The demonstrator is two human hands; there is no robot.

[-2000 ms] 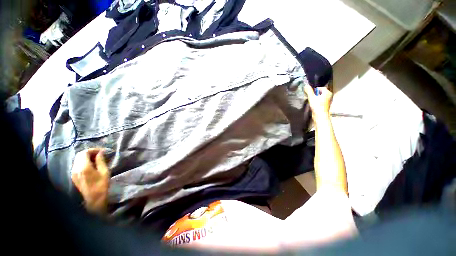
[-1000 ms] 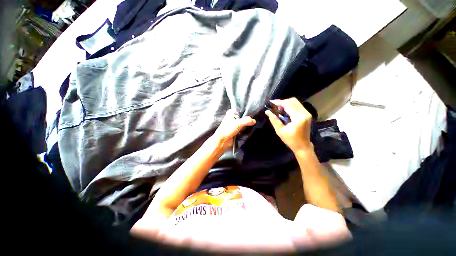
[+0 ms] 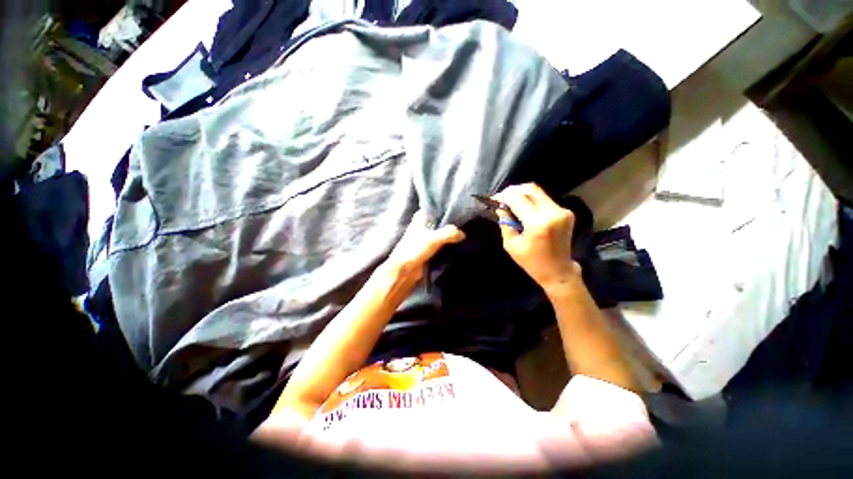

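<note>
A large denim garment (image 3: 290, 159) lies with its pale grey inside up, a dark seam running across it and its dark face showing at the right. My left hand (image 3: 423, 245) is closed on the garment's edge near the middle. My right hand (image 3: 538, 232) holds thread snips (image 3: 508, 223), with dark blades pointing left and a blue part by the fingers. The snips' tip is just right of and above my left hand, over the cloth. Any loose thread is too fine to see.
Dark and grey garments (image 3: 257, 28) lie beyond the work. A pale collar-like piece (image 3: 183, 82) lies at upper left. A white-topped table (image 3: 692, 42) shows at the upper right, with white cloth (image 3: 748, 243) at the right. A dark folded piece (image 3: 625, 267) lies beside my right wrist.
My left hand has come from the garment's left side to the middle and gripped the edge. My right hand has come inward from the far edge; the snips' blades now show more clearly.
</note>
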